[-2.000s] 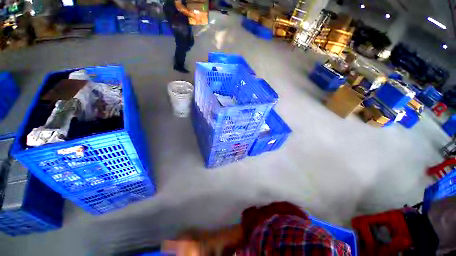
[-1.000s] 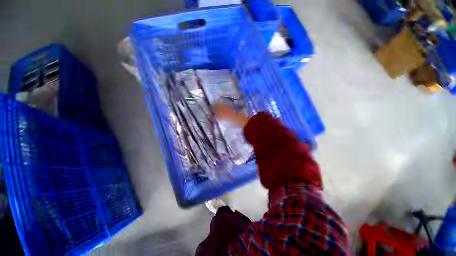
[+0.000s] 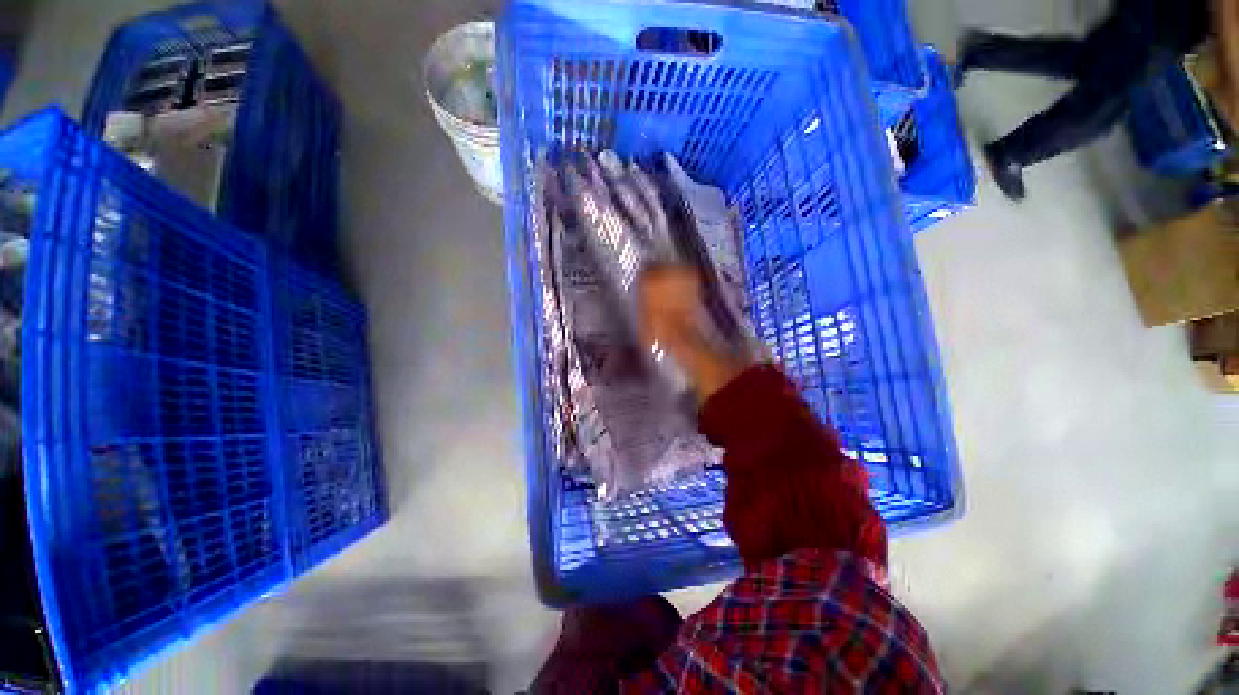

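Note:
A large blue crate (image 3: 938, 407) stands in front of me. Newspaper sheets (image 3: 612, 367) and flat silver-and-dark housings (image 3: 612, 224) lie on its left and middle part. My right hand (image 3: 675, 310) reaches into the crate over them. It is blurred, and I cannot tell whether it grips a housing or the paper. My left hand is not visible; only a dark red sleeve shows below the crate's near edge.
More blue crates (image 3: 204, 367) stand on the left, one holding framed parts and paper. A white bucket (image 3: 462, 102) is behind the crate's left side. Smaller blue crates stand behind right. A person's dark-clothed legs (image 3: 1060, 82) and a cardboard box (image 3: 1182, 265) are at upper right.
The view has moved from the wider floor to the crate. Since a second ago, newspaper covers more of the crate's contents, and the person's legs have come into view at upper right.

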